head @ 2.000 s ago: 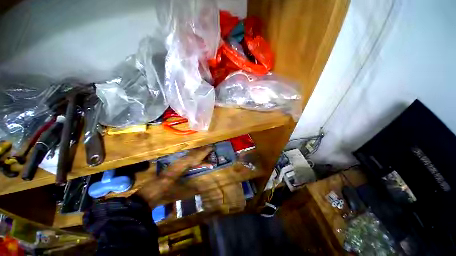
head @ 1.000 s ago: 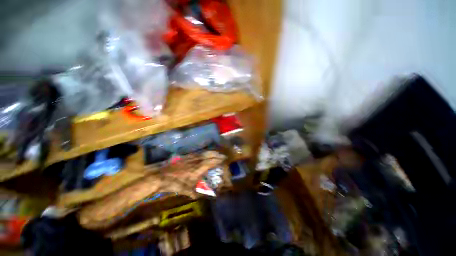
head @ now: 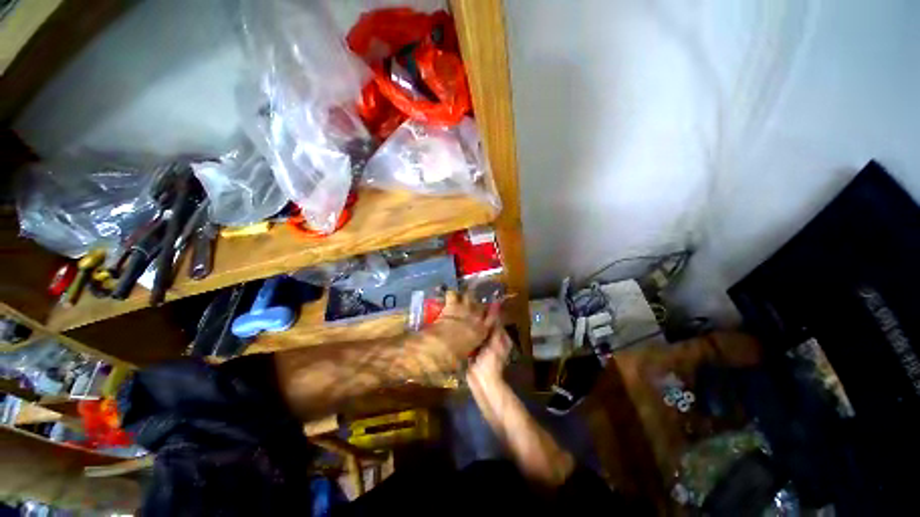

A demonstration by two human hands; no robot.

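A small red and white packet shows at the fingers of my left hand, which reaches in from the left with a dark sleeve. My left hand appears to hold it, with part hidden by the fingers. My right hand comes up from the bottom and meets my left hand at the fingertips. Its grip is blurred and partly hidden. Both hands are in front of the lower shelf's right end, beside an open grey box.
The upper shelf bears clear bags, a red bag and dark tools. A blue object and red packet lie below. Right are a white device with cables and a black panel. A yellow object is underneath.
My left hand has moved right from over the grey box and now has the small packet. My right hand has come into view beside it. The view has shifted right.
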